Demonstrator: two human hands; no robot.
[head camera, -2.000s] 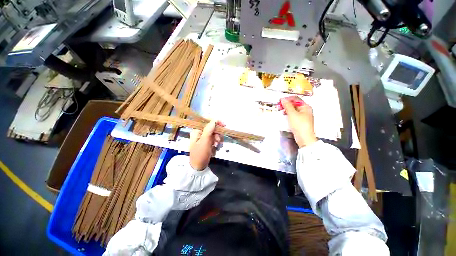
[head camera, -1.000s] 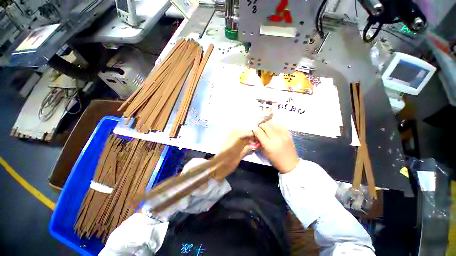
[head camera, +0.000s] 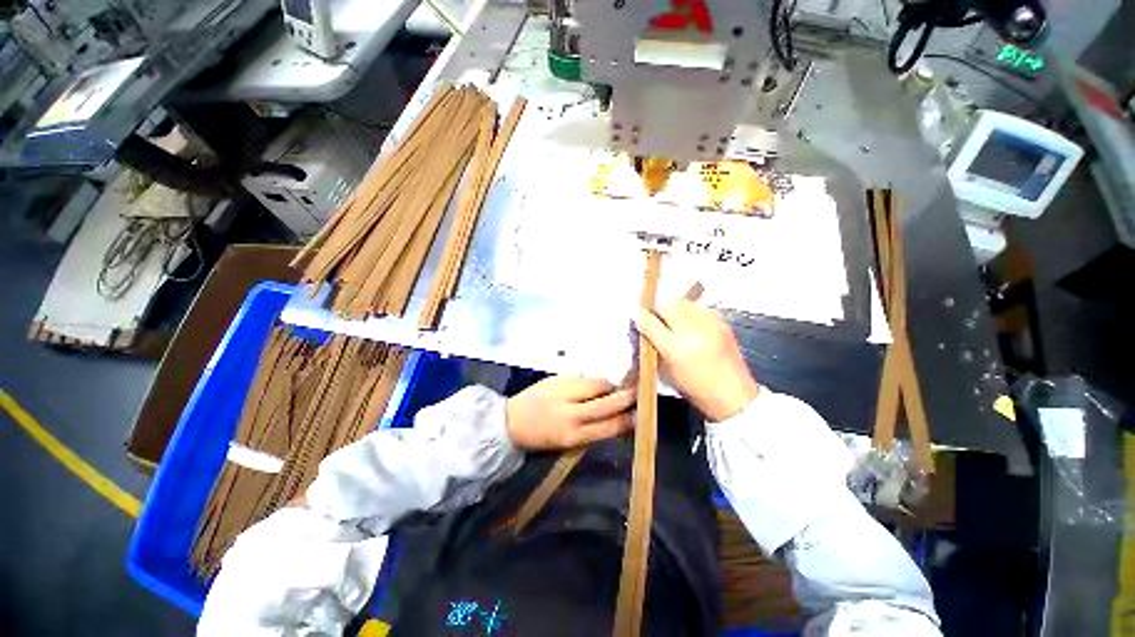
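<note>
A long brown strap (head camera: 644, 460) runs from the template plate (head camera: 797, 280) down over my dark apron. A second strap crosses behind it at a slant, its lower end on the apron. My right hand (head camera: 697, 355) grips the straps near the plate's front edge. My left hand (head camera: 569, 412) is just below and left, its fingers closed at the straps. Whether it holds one or both is hidden. The yellow-orange clamp (head camera: 734, 189) sits under the grey machine head (head camera: 672, 100). No red tool can be made out.
A fanned strap pile (head camera: 405, 205) lies on the table's left. Two crossed straps (head camera: 892, 311) lie at the right edge, near a crumpled clear bag (head camera: 890, 479). A blue bin (head camera: 159, 529) of strips stands lower left, beside a cardboard box (head camera: 230, 292). A control panel (head camera: 1014, 171) is at right.
The straps have swung from slanting over my left sleeve to hanging down the apron, one nearly upright with its top on the plate. My left hand has moved slightly down from the plate's edge.
</note>
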